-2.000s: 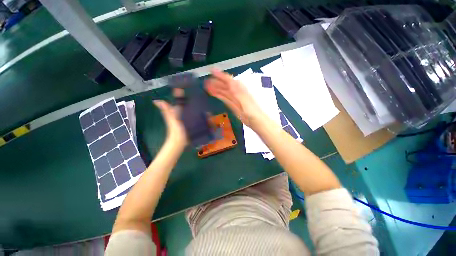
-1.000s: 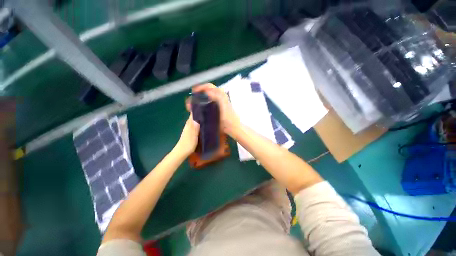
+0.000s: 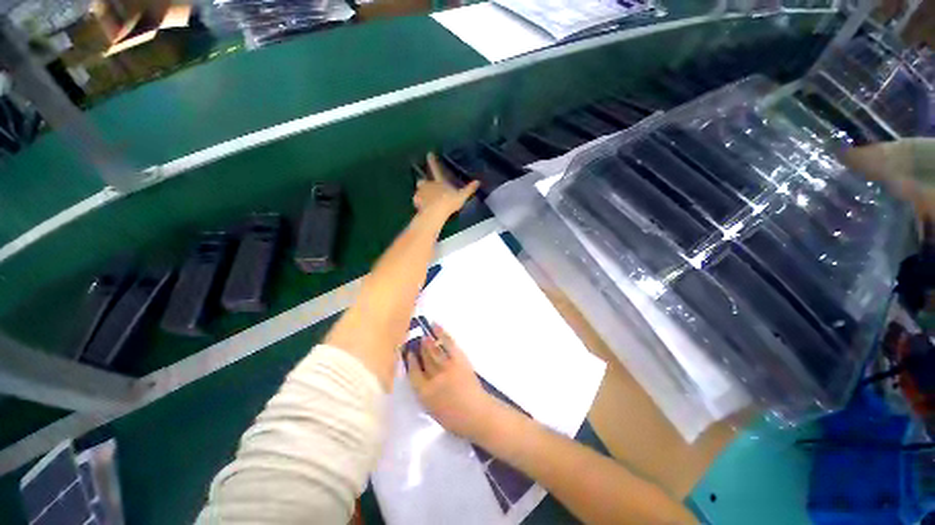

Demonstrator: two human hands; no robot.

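My left hand (image 3: 443,193) is stretched over the conveyor with fingers spread, at the near end of the black housings (image 3: 502,161); no firm grip shows. My right hand (image 3: 443,381) is at the pad sheets, fingers bent around a small dark adhesive pad (image 3: 423,326), partly hidden by the fingers. Under and beside this hand lie a white backing sheet (image 3: 420,474) and a sheet with dark pads (image 3: 510,482). A blank white sheet (image 3: 513,328) lies just beyond. The orange fixture is not clearly visible; my left sleeve covers that area.
Several black housings (image 3: 253,263) stand on the conveyor at left, behind a grey rail (image 3: 220,361). A clear blister tray (image 3: 707,236) with dark housings is at right, over brown cardboard (image 3: 636,420). Another person's arm (image 3: 897,169) is at far right. Another pad sheet (image 3: 56,490) is lower left.
The view has shifted right and forward. The housing that both hands held over the orange fixture is no longer in them. My left hand moved to the conveyor, my right to the pad sheets.
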